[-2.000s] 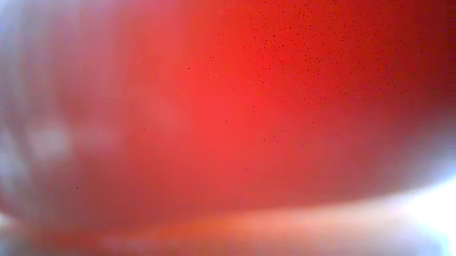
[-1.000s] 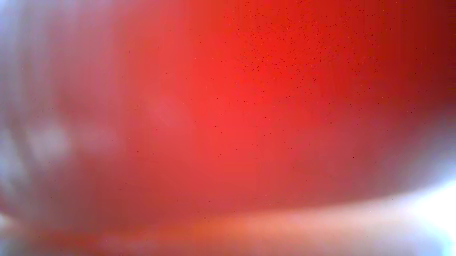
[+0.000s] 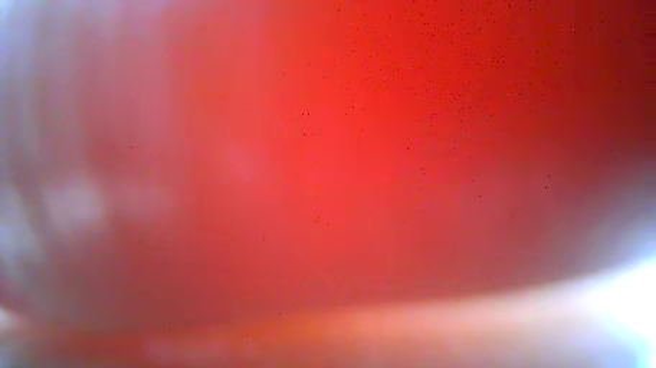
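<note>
A blurred red surface [image 3: 331, 158] fills nearly the whole head view, very close to the lens. It is bright red in the middle, dark red at the upper right and greyish pink at the left. I cannot tell what it is. No tool or work piece can be made out. Neither my left hand nor my right hand can be recognised in the view.
A blurred pale orange band [image 3: 403, 316] runs along the bottom, curving up to the right. A bright white glare [image 3: 633, 295] shows at the lower right. Faint greyish streaks run down the left side.
</note>
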